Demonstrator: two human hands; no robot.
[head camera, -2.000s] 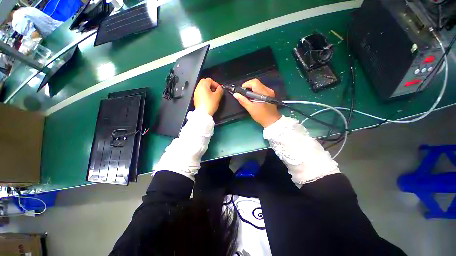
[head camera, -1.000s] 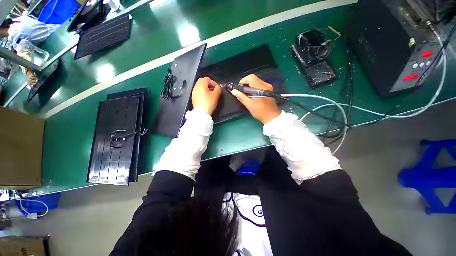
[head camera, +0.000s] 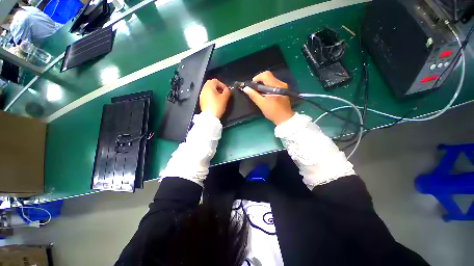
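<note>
A black solar panel (head camera: 260, 61) lies on the green bench in front of me. My right hand (head camera: 273, 98) holds the dark soldering iron (head camera: 267, 89) like a pen, its tip at the panel's middle. My left hand (head camera: 214, 100) is at the panel's left part, thumb and finger pinched together close to the iron tip. What it pinches is too small to tell, perhaps a lead wire. A second panel (head camera: 193, 72) with a coiled black cord (head camera: 175, 88) lies tilted just left of my left hand.
A stack of panels (head camera: 119, 150) lies at left, beside a brown carton (head camera: 21, 150). The iron stand (head camera: 326, 60) and black soldering station (head camera: 397, 57) are at right, with a pale tube looping over the bench edge. Another panel (head camera: 88, 49) lies beyond the white line. A blue stool (head camera: 447, 182) is on the floor.
The far panel beyond the white line has moved left. The iron's tip has shifted slightly at the panel's middle. My hands have otherwise stayed nearly in place.
</note>
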